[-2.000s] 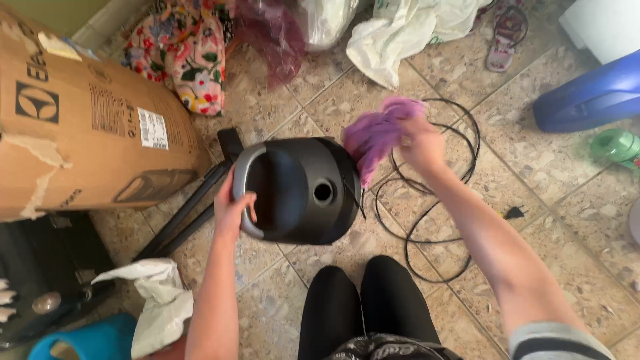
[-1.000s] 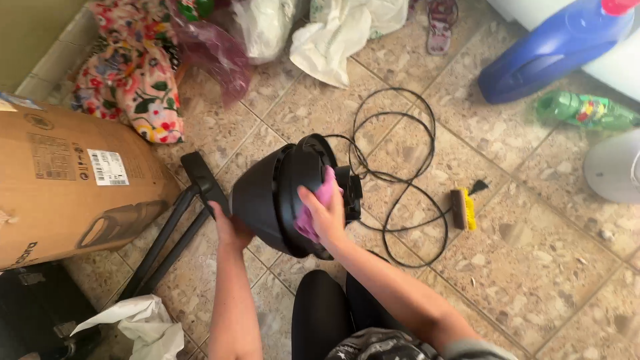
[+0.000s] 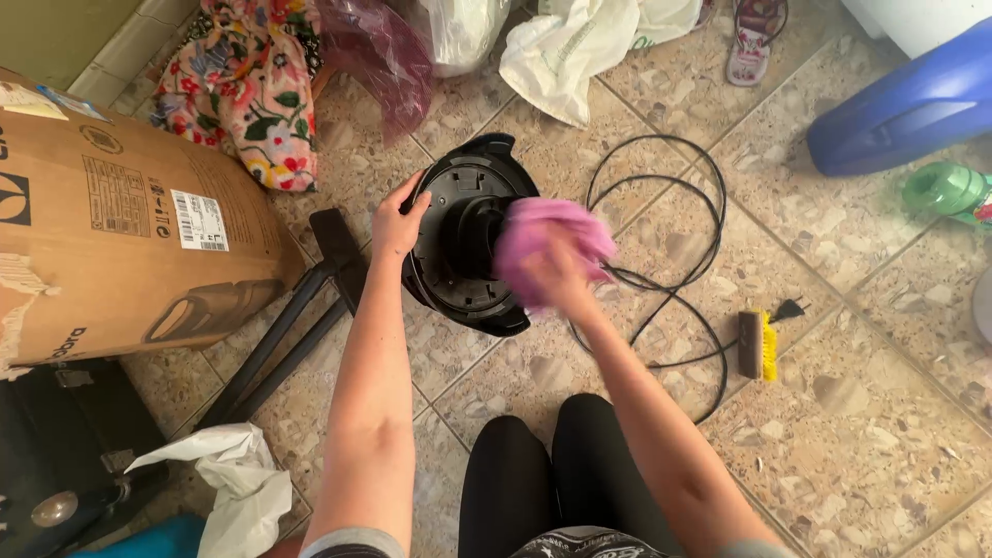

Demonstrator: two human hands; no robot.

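A round black plastic vacuum cleaner part (image 3: 434,256), its ribbed underside and central cylinder facing up, is held above the tiled floor. My left hand (image 3: 399,217) grips its left rim, thumb over the edge. My right hand (image 3: 554,267), blurred, holds a pink cloth (image 3: 570,225) against the right side of the central cylinder and hides part of it. A black power cord (image 3: 721,209) lies in loops on the floor to the right, its plug (image 3: 789,310) near a scrub brush.
A large cardboard box (image 3: 139,310) and black tubes with a floor nozzle (image 3: 337,240) lie left. Floral fabric (image 3: 271,116), plastic bags (image 3: 573,62) and a flip-flop (image 3: 750,54) lie ahead. Right are a blue bottle (image 3: 899,116), a green bottle (image 3: 942,190) and the yellow-bristled brush (image 3: 756,345).
The black part has been turned so its underside shows. My left hand has moved up to its rim. The cloth has gone from its outer side to the central cylinder.
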